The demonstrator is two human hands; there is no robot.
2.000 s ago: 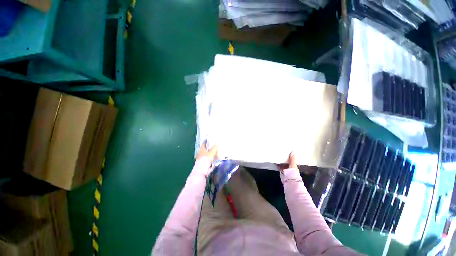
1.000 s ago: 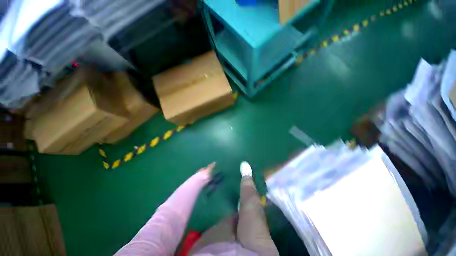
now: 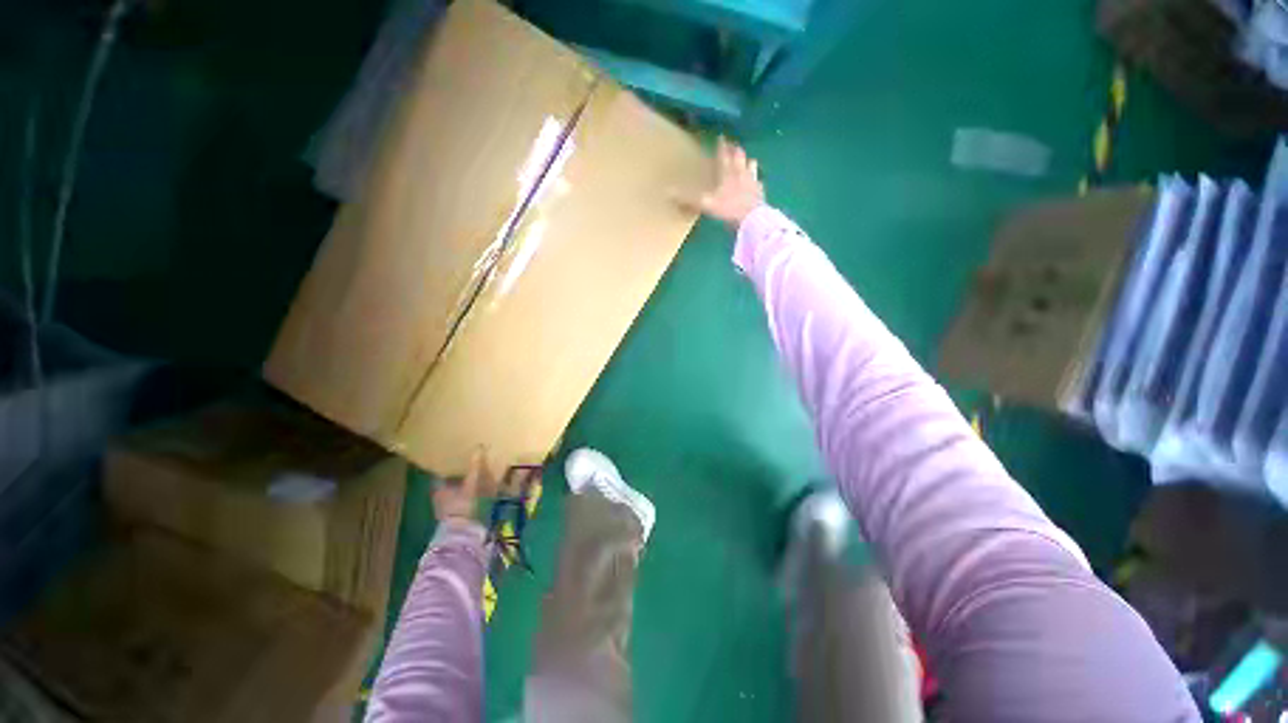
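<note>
A large tan cardboard carton [image 3: 593, 269] fills the upper left middle, seen from above. Its two top flaps meet at a dark seam with shiny tape remnants. My left hand [image 3: 465, 490] is at the carton's near edge, fingers on its rim. My right hand [image 3: 730, 184] is at the carton's right corner, fingers spread and slightly blurred against it. The carton's underside is hidden. Dark looped cords hang beside my left wrist.
Other cartons [image 3: 254, 509] stand at the lower left. A teal bench frame [image 3: 678, 88] is beyond the carton. Stacked grey-white bagged trays [image 3: 1201, 311] stand at the right beside a tan carton [image 3: 1042, 294]. Yellow-black tape marks the green floor.
The view has swung from the bench to the floor cartons. The pale sheet and tray stack, held in both hands two seconds ago, is no longer in them. Both hands are now at a carton.
</note>
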